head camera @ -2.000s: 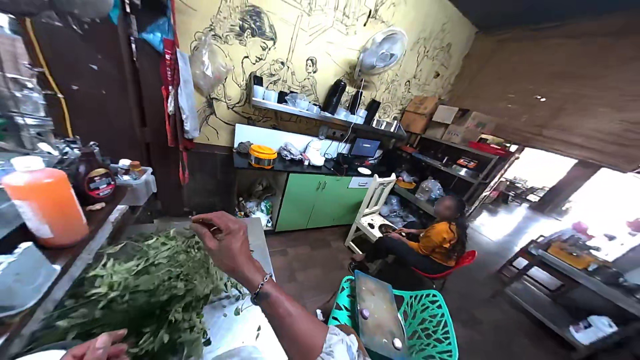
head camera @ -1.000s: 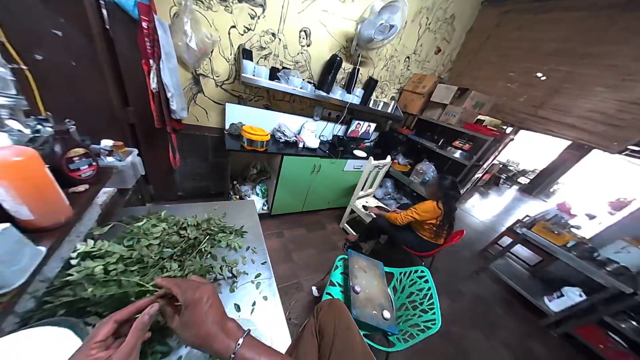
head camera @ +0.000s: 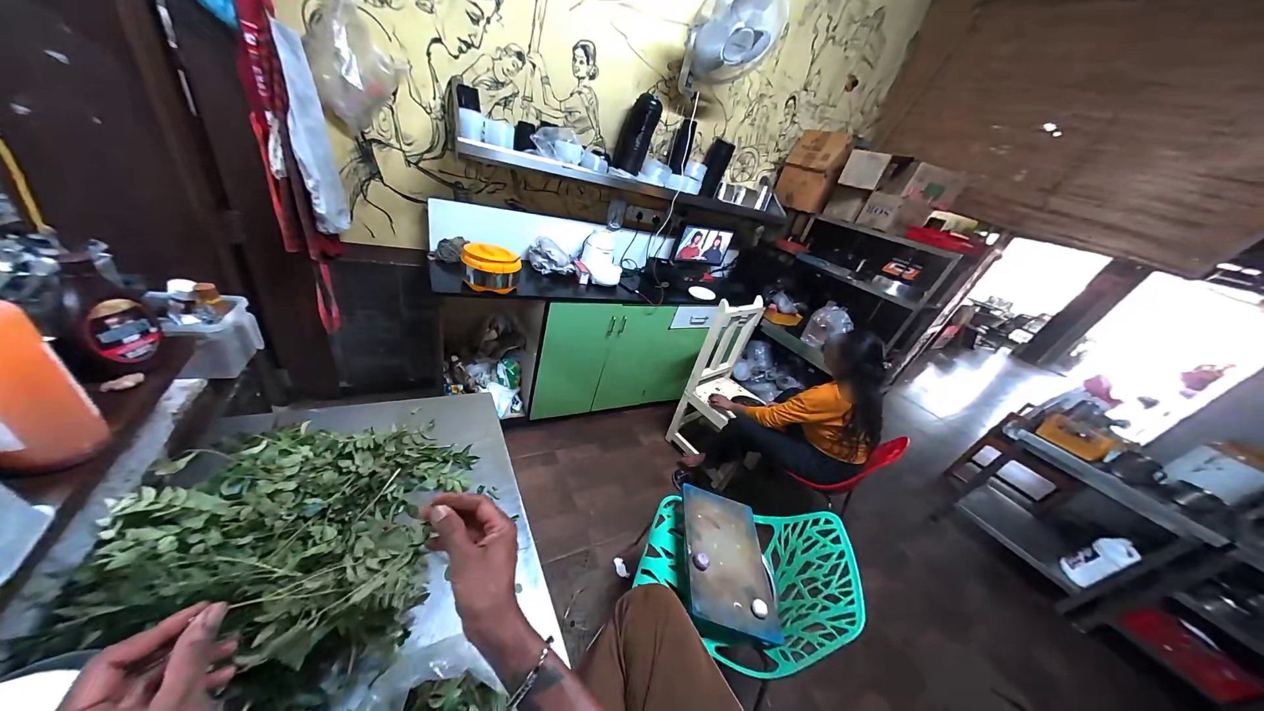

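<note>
A large heap of leafy green sprigs [head camera: 286,523] covers much of the metal tabletop [head camera: 513,494], with a clear plastic sheet [head camera: 425,632] partly under it. At the heap's lower left, my left hand [head camera: 163,662] pinches the end of a thin green stem between thumb and fingertips. My right hand [head camera: 479,558], wearing a bracelet, is over the heap's right edge with thumb and forefinger together; a leaf seems to be at the fingertips, but its grip is unclear. A white-filled round container [head camera: 39,689] is partly hidden beside my left hand.
A shelf at left holds an orange bottle [head camera: 44,395] and a plastic bin [head camera: 212,331]. Right of my knee stands a green chair [head camera: 815,592] bearing a board [head camera: 731,563] with onions. Beyond, a person [head camera: 810,425] sits on a red chair near green cabinets [head camera: 612,355].
My hands were together over the lower heap one second ago; now they are apart, the right one having moved right. The view has shifted slightly.
</note>
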